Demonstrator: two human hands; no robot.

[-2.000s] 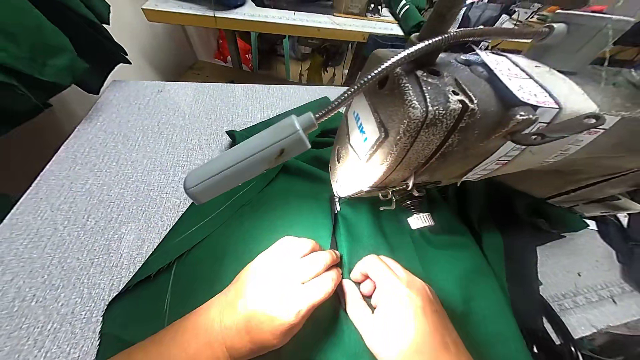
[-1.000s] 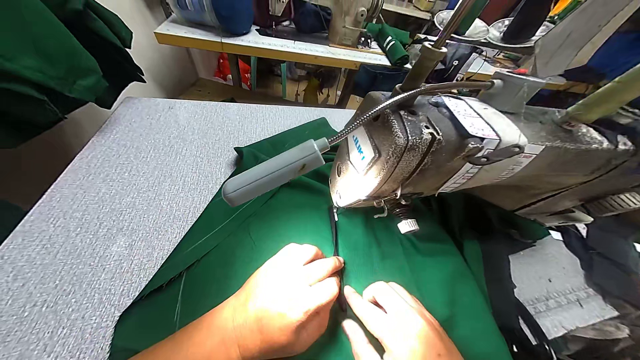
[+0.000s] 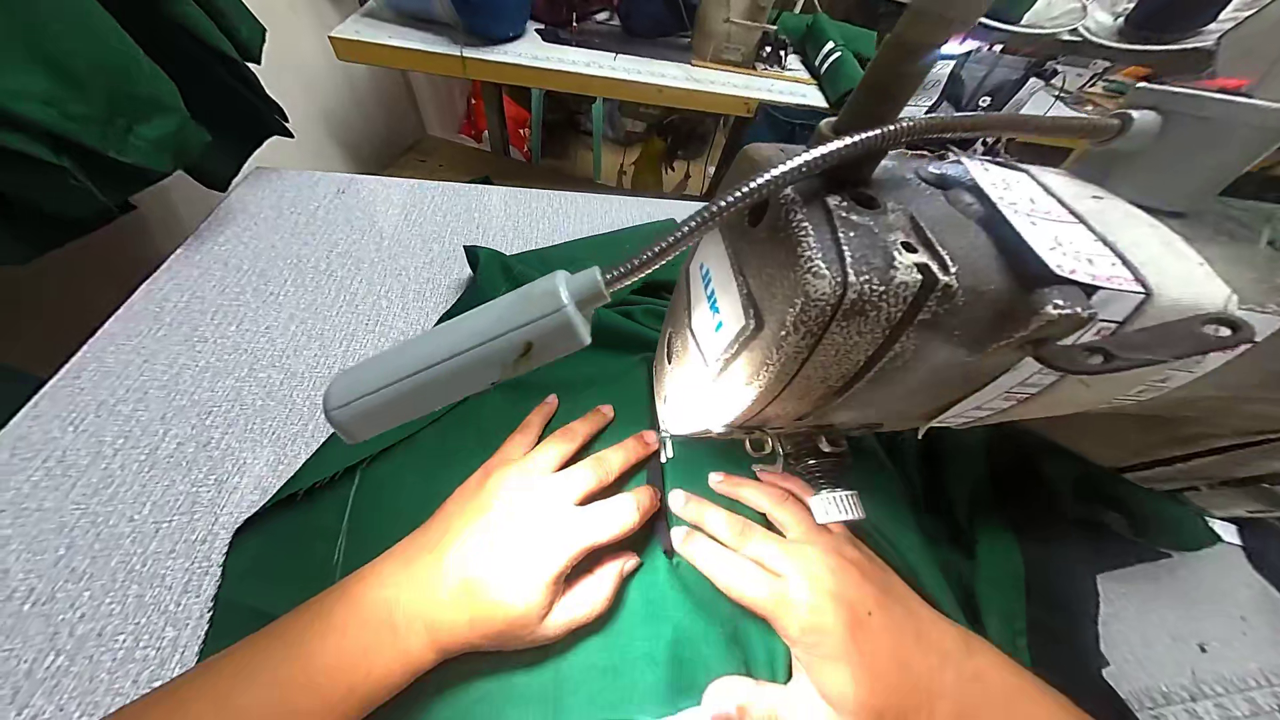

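Note:
Green fabric [image 3: 600, 655] lies under the head of a Juki sewing machine [image 3: 830, 290]. A narrow dark strip [image 3: 660, 515] runs down the fabric from the presser foot [image 3: 667, 447]. Flat on the cloth left of the strip, my left hand [image 3: 530, 540] has its fingers spread, the index fingertip close beside the foot. My right hand [image 3: 790, 570] rests on the cloth right of the strip, fingers apart, below the machine's knurled knob [image 3: 837, 506]. Neither hand pinches the cloth. The needle is too small to make out.
A grey lamp [image 3: 460, 355] on a flexible metal neck hangs over the fabric, left of the machine head. The grey tabletop [image 3: 150, 400] spreads out to the left. Green cloth [image 3: 100, 110] hangs at the upper left. Another worktable [image 3: 600, 75] stands behind, with cloth on it.
Both hands were closed together at the dark strip below the foot; they have now opened out flat and moved up toward the presser foot.

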